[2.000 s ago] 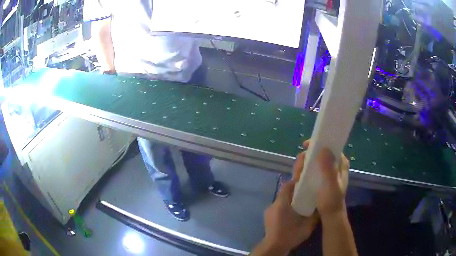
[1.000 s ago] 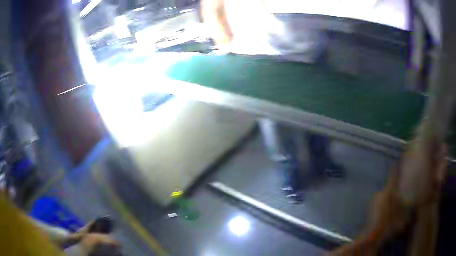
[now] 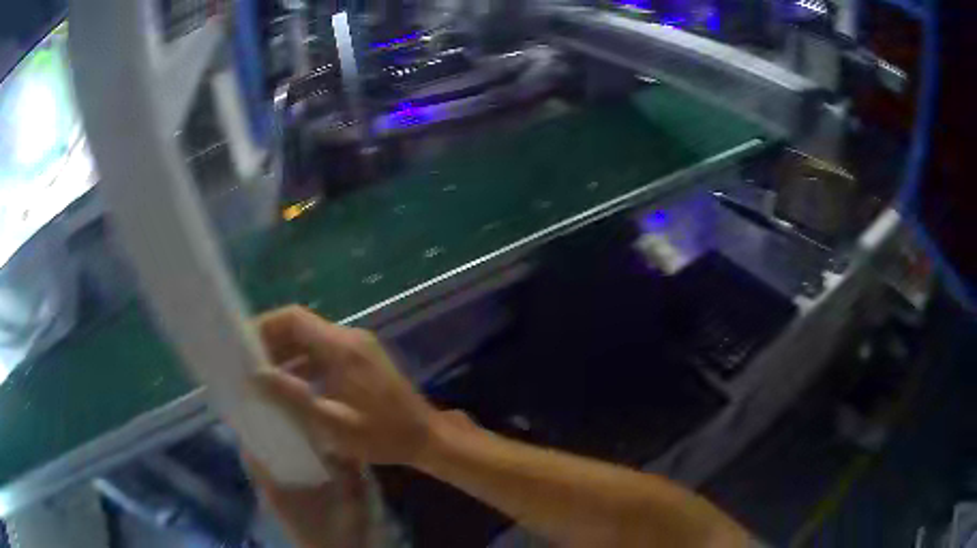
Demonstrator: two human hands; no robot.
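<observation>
The white-grey machine frame post (image 3: 177, 246) stands close to the camera at the left of the view, leaning in the picture. My right hand (image 3: 348, 391) is on the post near its lower end, fingers curled against its right side. My left hand (image 3: 327, 508) is blurred and mostly hidden, wrapped around the post's bottom just below. Behind the post runs the green conveyor belt (image 3: 471, 198) with tiny pale small parts (image 3: 433, 253) spaced along it.
A silver edge rail (image 3: 557, 230) borders the belt. Machinery with purple-blue light (image 3: 407, 113) is behind it. A black tray (image 3: 729, 316) lies below at right, near a metal bar (image 3: 793, 332). A bright monitor (image 3: 43, 128) shows at far left.
The view has swung left and then far right. The post and both hands now show left of centre. The coworkers, the cabinet and the green bottle are out of view.
</observation>
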